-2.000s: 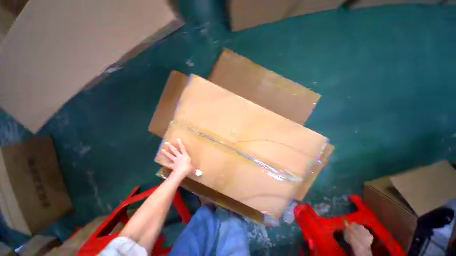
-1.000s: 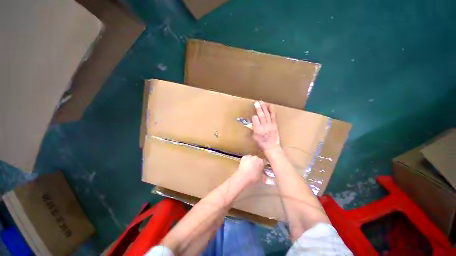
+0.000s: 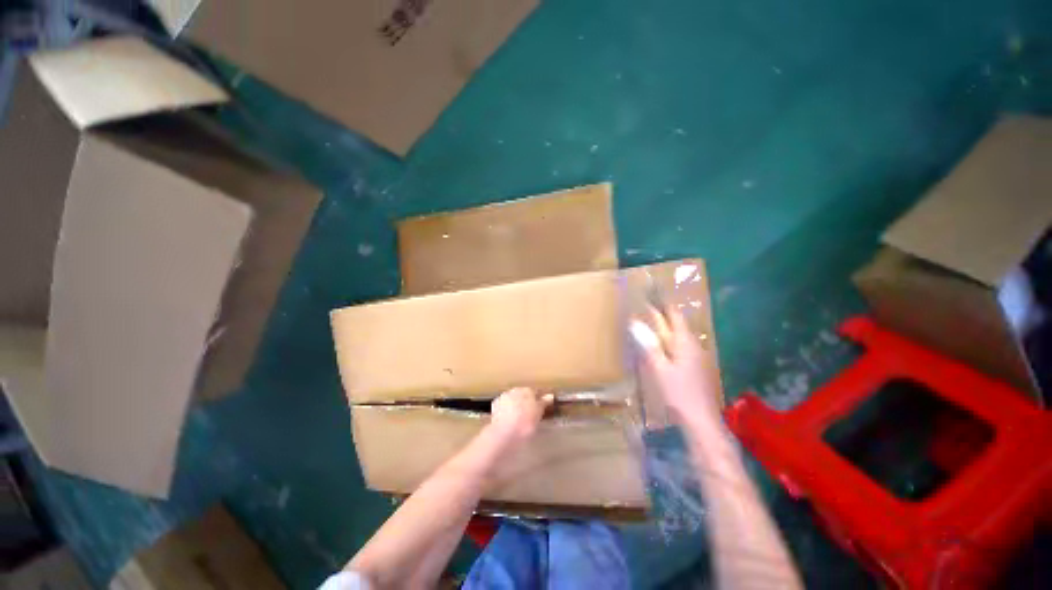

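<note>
A brown cardboard carton (image 3: pixel 496 346) lies in front of my knees, its closed side up and split by a dark gap along the centre seam. One flap sticks out at the far side and another at the right. My left hand (image 3: pixel 521 410) is at the seam, fingers curled into the gap at the carton's edge. My right hand (image 3: pixel 669 346) is blurred, over the carton's right edge beside the flap, with shiny clear tape (image 3: pixel 688 274) near it. Whether its fingers hold the tape cannot be told.
A red plastic stool (image 3: pixel 796 426) stands at the right, with an open carton (image 3: pixel 940 300) behind it. A large open carton (image 3: pixel 138 300) stands at the left. Another carton (image 3: pixel 358 58) lies at the top. Green floor (image 3: pixel 738 150) shows between them.
My left hand has moved from lying flat on the carton to the seam, where a gap has opened. My right hand has come in and moved to the right edge. The carton has turned.
</note>
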